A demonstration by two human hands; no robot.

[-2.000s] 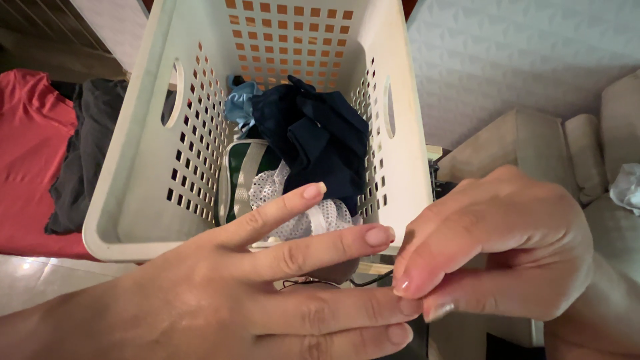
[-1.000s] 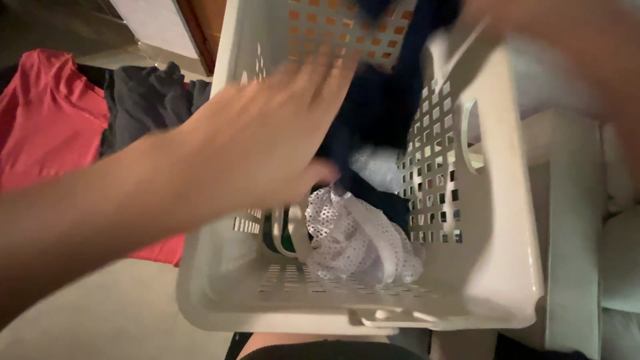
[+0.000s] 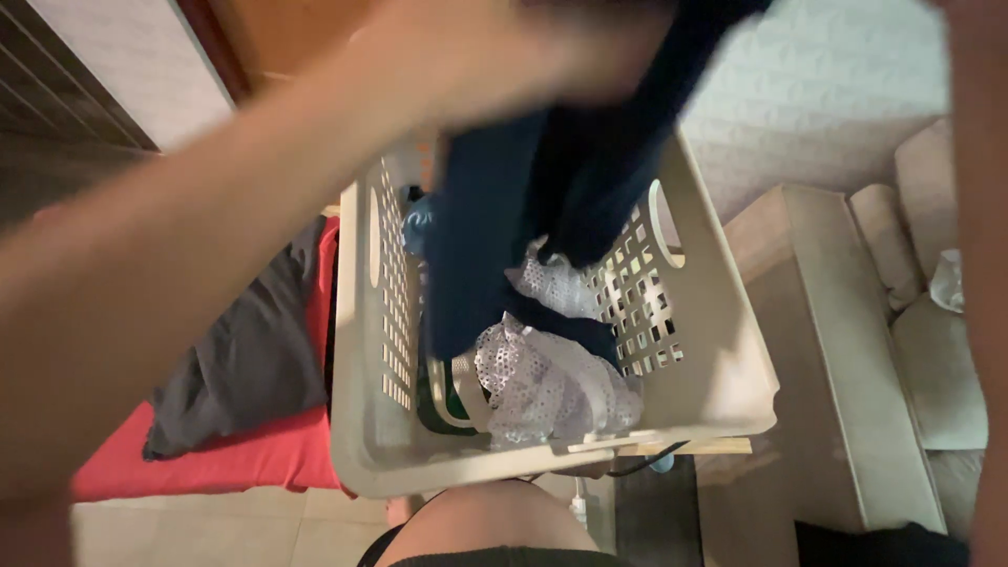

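Observation:
A dark navy garment (image 3: 492, 236) hangs down into a white plastic laundry basket (image 3: 709, 346). My left hand (image 3: 567, 47), blurred, is at the garment's upper part, over the far end of the basket; its fingers are hard to make out. Only my right forearm shows at the right edge; the right hand is out of frame. Inside the basket lie a white perforated-fabric garment (image 3: 551, 386), a dark green piece with white trim (image 3: 453, 402) and a light blue cloth (image 3: 419, 226) by the left wall.
Left of the basket, a dark grey garment (image 3: 252, 362) lies on red cloth (image 3: 213, 465). A beige sofa (image 3: 835, 346) stands to the right, by a pale patterned wall (image 3: 819, 87). Under the basket's near edge are a wooden edge (image 3: 709, 446) and a cable.
Two seconds ago both hands were together in front of the basket and the navy garment lay inside it. Now that garment is raised, and my right hand has left the view.

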